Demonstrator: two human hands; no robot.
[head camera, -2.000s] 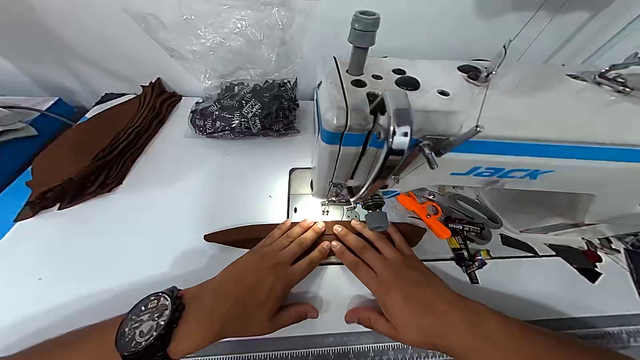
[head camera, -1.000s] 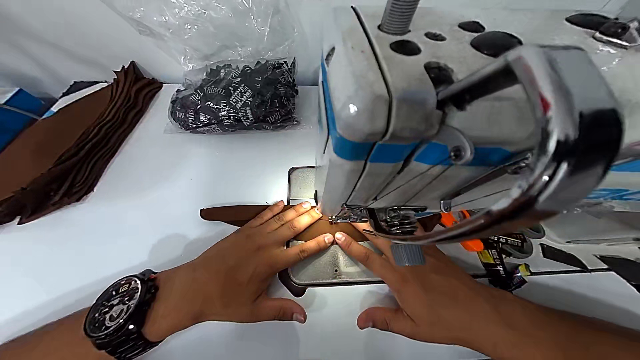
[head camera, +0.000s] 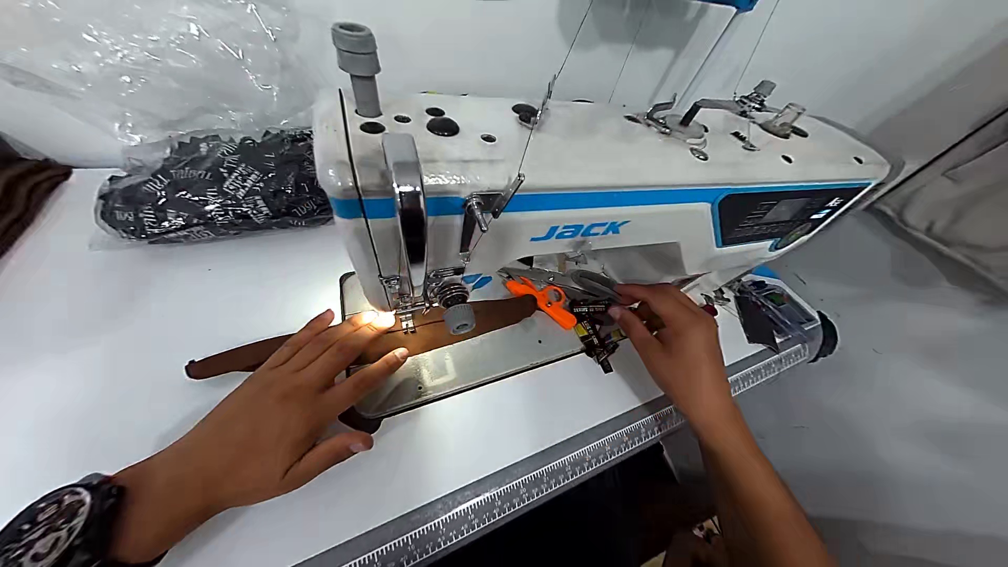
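A brown fabric piece (head camera: 472, 321) lies under the presser foot (head camera: 407, 321) of a white Jack sewing machine (head camera: 441, 169). My left hand (head camera: 295, 409) rests flat on the fabric just left of the foot, fingers apart. My right hand (head camera: 669, 339) is at the grey handles of metal scissors (head camera: 591, 282), with thumb and forefinger close together; whether it grips them cannot be told. Orange thread snips (head camera: 551, 303) lie between the fabric and the scissors. Small black printed labels (head camera: 598, 335) are beside my right fingertips.
A clear plastic bag of black printed labels (head camera: 216, 185) lies behind my left hand. Stacked brown fabric (head camera: 27, 193) is at the far left. A ruler strip (head camera: 551, 480) runs along the table's front edge. A clear tray of small items (head camera: 776, 315) sits at the right end.
My right hand has left the fabric beside the needle and moved right to the scissors and labels. My left hand stays on the fabric. The view has shifted right.
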